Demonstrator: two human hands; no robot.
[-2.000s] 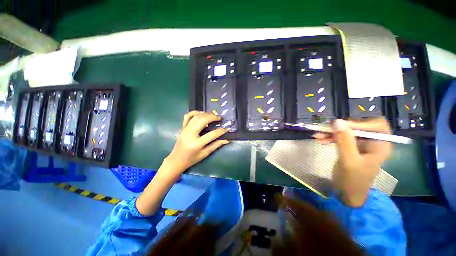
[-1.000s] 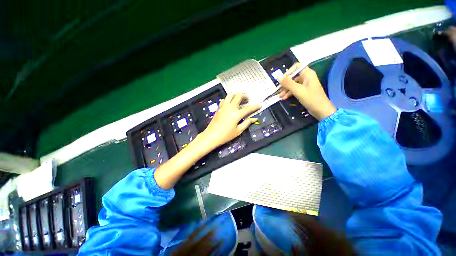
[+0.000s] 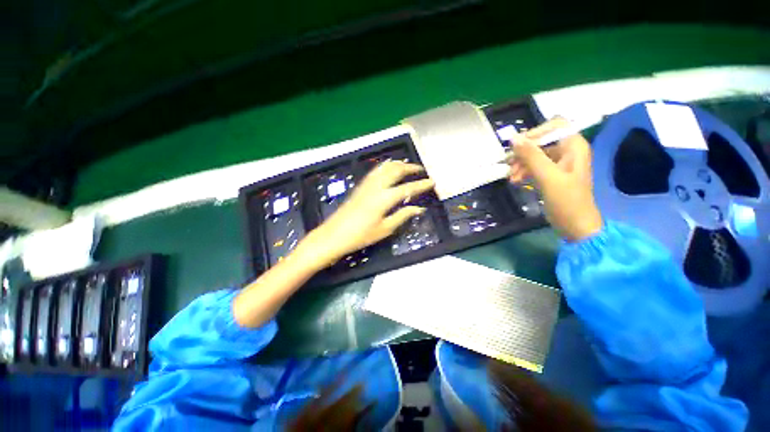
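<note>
A black foam tray point(image 3: 251, 221) holds several dark phone-like housings, each with a white square. A pale gridded sheet point(image 3: 460, 152) drapes over the tray's back edge and covers part of the fourth housing. My right hand point(image 3: 557, 173) grips a slim white tool point(image 3: 553, 133), with its tip at the sheet's right edge. My left hand point(image 3: 371, 211) reaches over the third housing, fingers apart, its fingertips near the sheet's left edge; whether it holds a small piece I cannot see. A second gridded sheet point(image 3: 473, 308) lies flat in front of the tray.
A blue spoked reel point(image 3: 696, 181) with a white label stands at the right. A second black tray point(image 3: 154, 308) with housings is at the left, with a crumpled pale item point(image 3: 61, 247) behind it. A pale rail point(image 3: 211, 187) runs behind the bench.
My left hand has drawn back from the right hand and off the lower edge of the draped sheet, which now lies flatter and more exposed. My right hand still grips the tool. The view has shifted.
</note>
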